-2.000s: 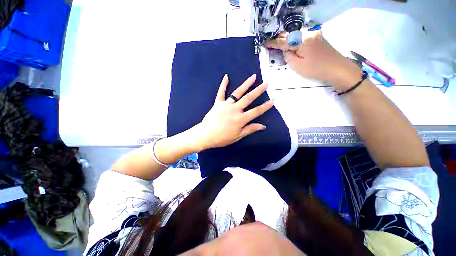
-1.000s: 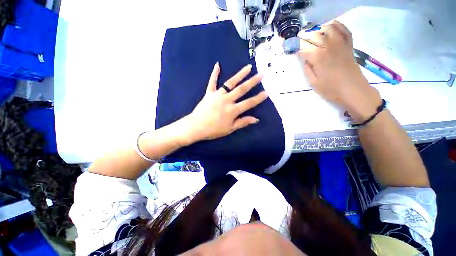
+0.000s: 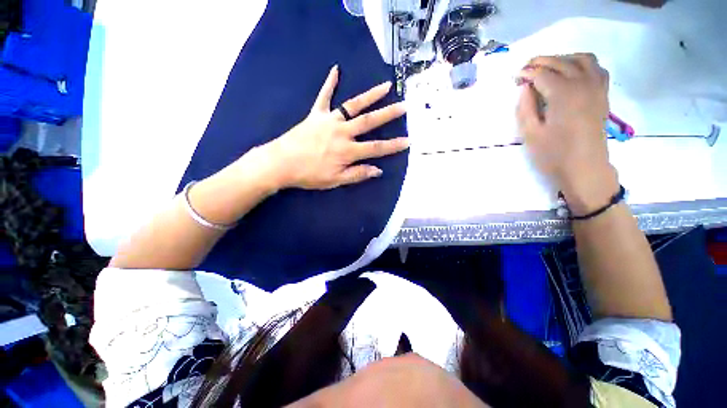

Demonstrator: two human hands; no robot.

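Observation:
The navy panel [image 3: 271, 103] lies on the white table, its right edge at the presser foot and needle [image 3: 400, 80]. A white panel [image 3: 381, 243] shows as a pale rim along its lower right curve. My left hand [image 3: 335, 147] lies flat on the navy panel, fingers spread, fingertips near its right edge below the foot. My right hand [image 3: 564, 107] is over the table right of the machine, fingers curled. A small dark shape shows between its fingers; whether it is held is unclear. The sewing machine [image 3: 422, 24] is cut off by the top edge.
A round ringed attachment [image 3: 460, 49] sits right of the foot. A pink and blue pen-like tool [image 3: 620, 127] is partly hidden behind my right hand. A ruled band [image 3: 478, 231] runs along the table's front edge. Blue bins [image 3: 40, 48] and dark patterned garments [image 3: 28, 207] are at the left.
The navy panel has moved up past the foot and turned, with more of it now beyond the needle. My left hand has moved left and up. My right hand has moved right, away from the foot.

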